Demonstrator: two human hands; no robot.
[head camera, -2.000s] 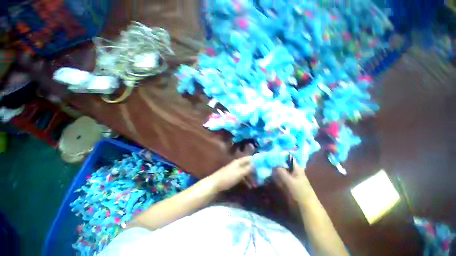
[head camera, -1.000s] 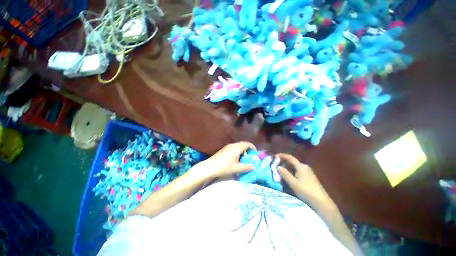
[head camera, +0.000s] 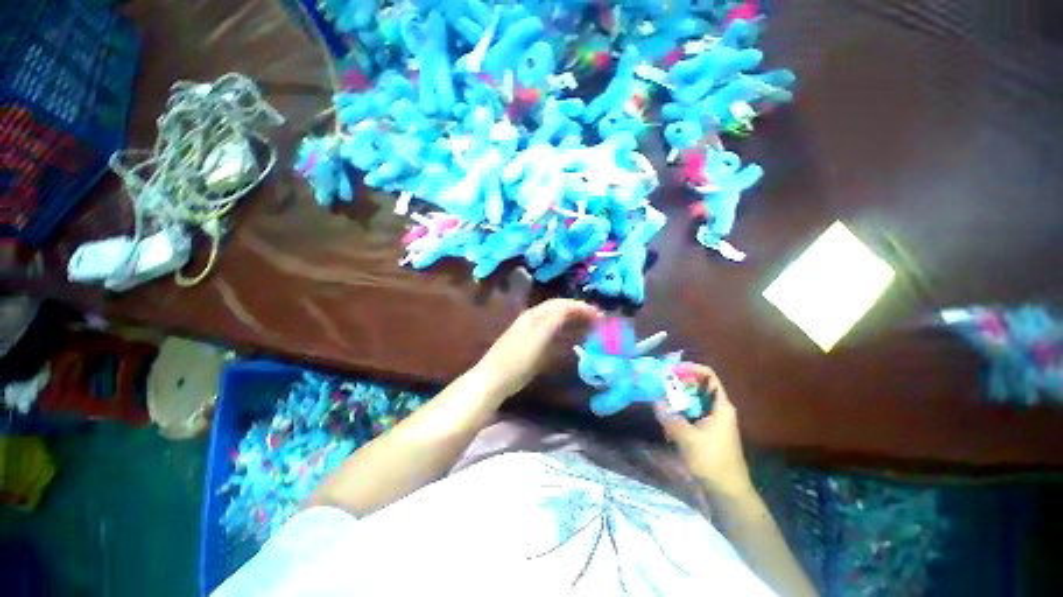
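A small blue plush toy (head camera: 624, 379) with a bright pink mane tuft and a pink tail end is held at the table's front edge, close to my body. My right hand (head camera: 703, 420) grips its right end, beside a small white label. My left hand (head camera: 548, 338) is at the toy's upper left, with its fingertips at the pink tuft. A dark shape shows beside the right fingers; I cannot tell what it is. A heap of similar toys (head camera: 501, 163) lies on the brown table just beyond the hands.
A white card (head camera: 830, 287) lies at right, with a toy (head camera: 1020, 350) near the edge. A coiled cable (head camera: 192, 157) with white power blocks (head camera: 128, 259) lies at left. A blue crate (head camera: 222, 466) of toys stands below left; more toys (head camera: 886, 536) are below right. A round stool (head camera: 187, 387) stands left.
The view has shifted, so the heap sits further left. The toy, cupped low between both hands before, is now raised and turned, with its pink mane and tail end visible.
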